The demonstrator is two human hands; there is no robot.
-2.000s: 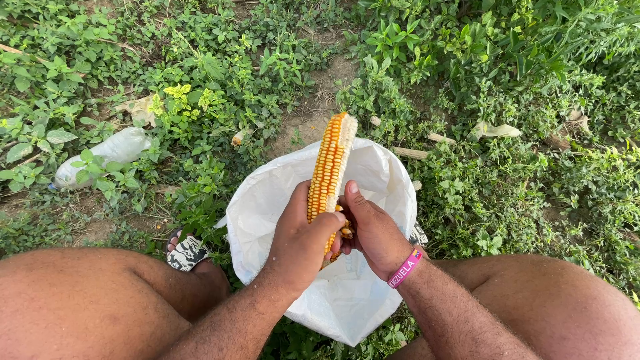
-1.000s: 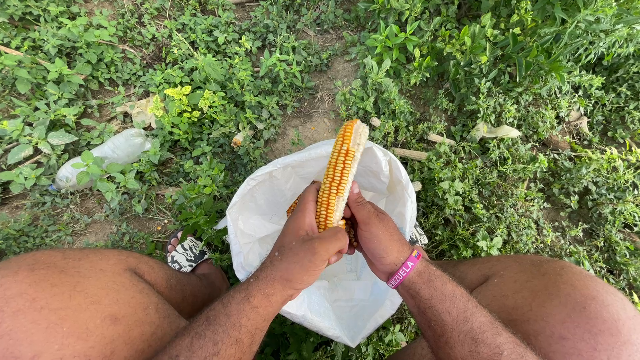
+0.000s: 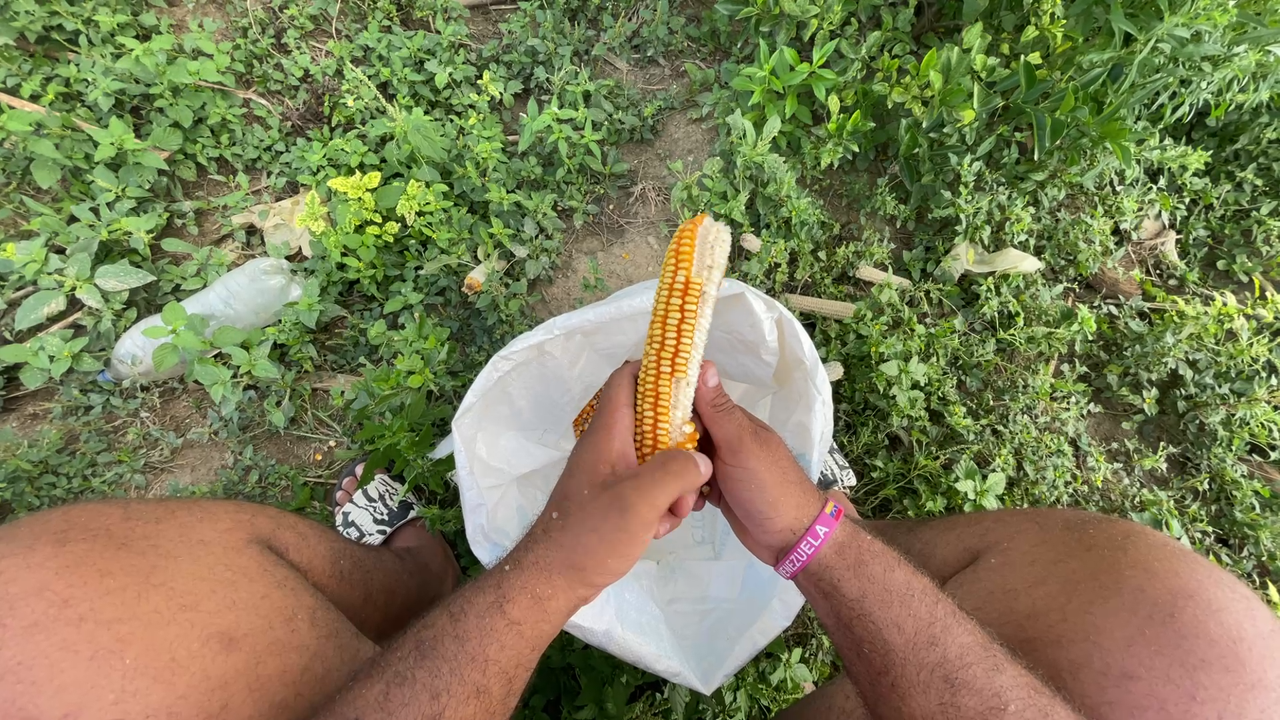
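Observation:
An ear of dried corn [image 3: 668, 345] stands tilted between my hands, with orange-yellow kernels on its left side and a bare whitish strip of cob on its right. My left hand [image 3: 625, 480] is closed around its lower part, the thumb across the front. My right hand [image 3: 750, 465] cups the lower right side, thumb up beside the bare strip; its other fingers are mostly hidden. Below both hands a white woven sack [image 3: 510, 400] gapes wide. More orange kernels [image 3: 586, 414] show just left of my left hand; what they belong to is partly hidden.
Low green weeds and soil surround the sack. A clear plastic bottle [image 3: 235, 300] lies at the left. Bare corncobs [image 3: 820, 306] and a dry husk [image 3: 990, 260] lie beyond the sack to the right. A patterned sandal [image 3: 376, 510] is on the foot left of the sack.
The ear's top has swung to the left and back to the right between the earlier frames and now stands nearly upright. Both hands stay above the sack, with small shifts of the fingers.

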